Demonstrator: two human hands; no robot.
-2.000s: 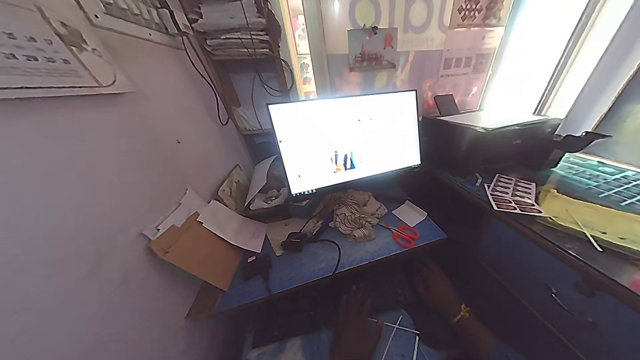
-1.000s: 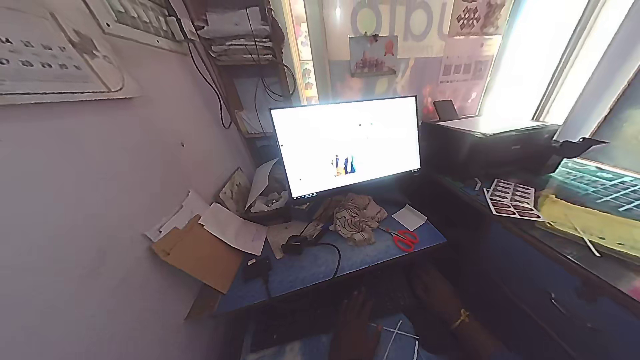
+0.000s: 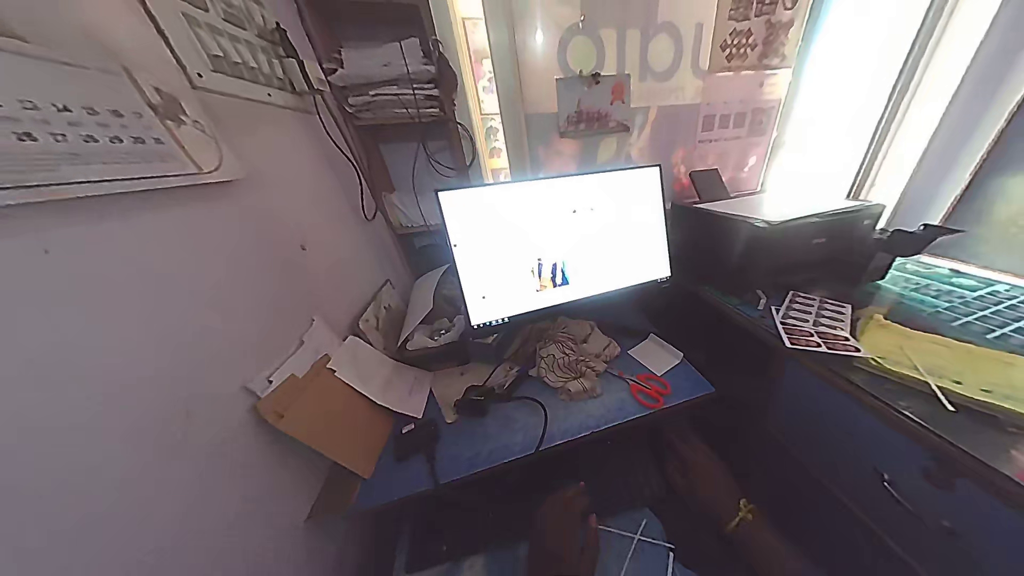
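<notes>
My left hand is low in the view, in the shade below the front edge of the blue desk. To its right, my right hand reaches into the same dark space under the desktop, with a yellow band on its wrist. A dark keyboard seems to lie there, too dim to make out well. What the fingers touch is hidden in shadow. Above on the desk stands a lit monitor. In front of it lie a crumpled patterned cloth, red-handled scissors and a white paper piece.
Brown envelopes and papers lean at the left wall. A black cable crosses the desk. A black printer stands at the right, near photo sheets and a yellow folder. Shelves hold stacked papers behind.
My left hand has moved slightly to the left since the earliest frame. The things on the desk stay where they were.
</notes>
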